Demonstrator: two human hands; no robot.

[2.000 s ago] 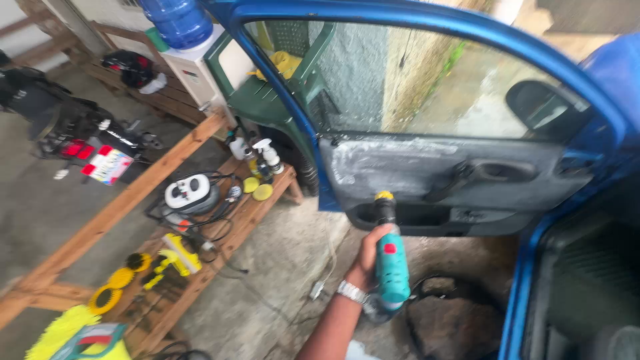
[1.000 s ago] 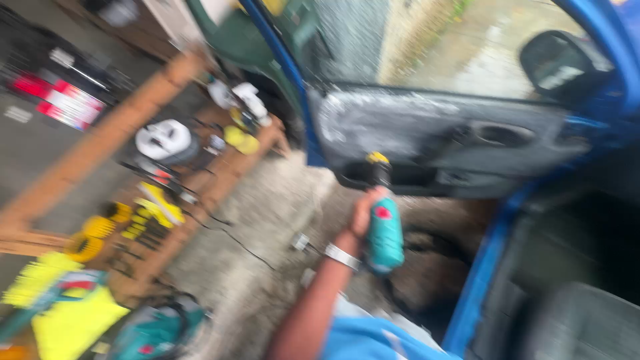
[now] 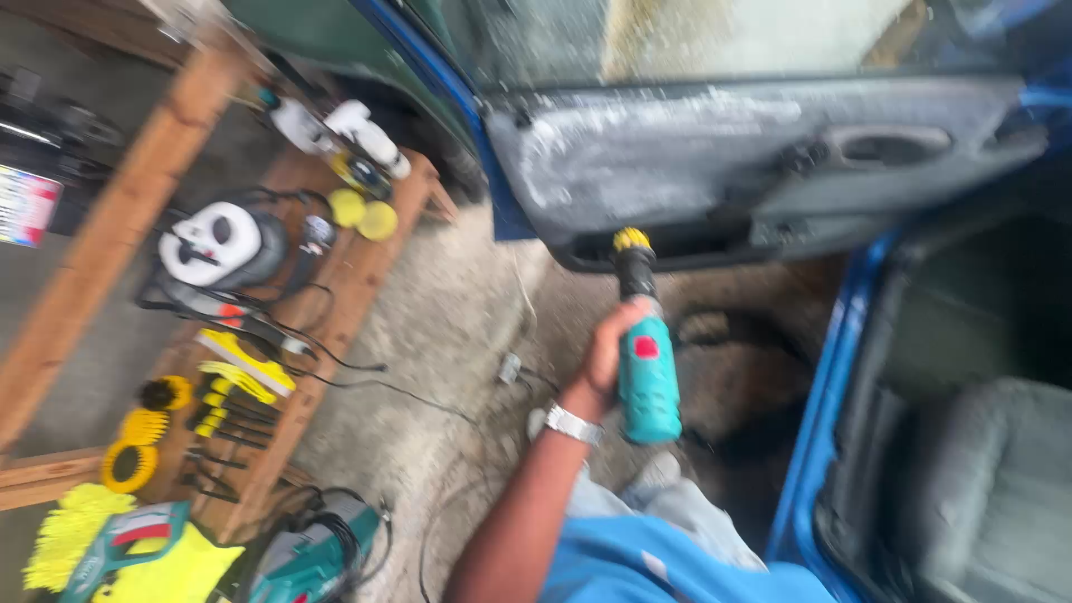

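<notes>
My left hand [image 3: 610, 352], with a silver watch on the wrist, grips a teal power drill [image 3: 650, 381]. A yellow round brush [image 3: 631, 239] is fitted in the drill's black chuck and lies at the lower pocket of the grey door panel [image 3: 636, 151]; blur hides whether it touches. White foam or residue streaks the panel's upper and left parts. The blue car door stands open, its inner handle [image 3: 892, 146] to the right. My right hand is out of view.
A wooden bench [image 3: 368, 268] at left holds spray bottles [image 3: 368, 134], yellow round pads, a white-topped device, yellow brushes and cables. A teal machine [image 3: 322, 544] sits on the floor below it. The car's sill and grey seat [image 3: 997, 494] are at right.
The view has tilted down, bringing my blue shirt and legs into sight. My hand still holds the drill, with its brush near the door's lower pocket.
</notes>
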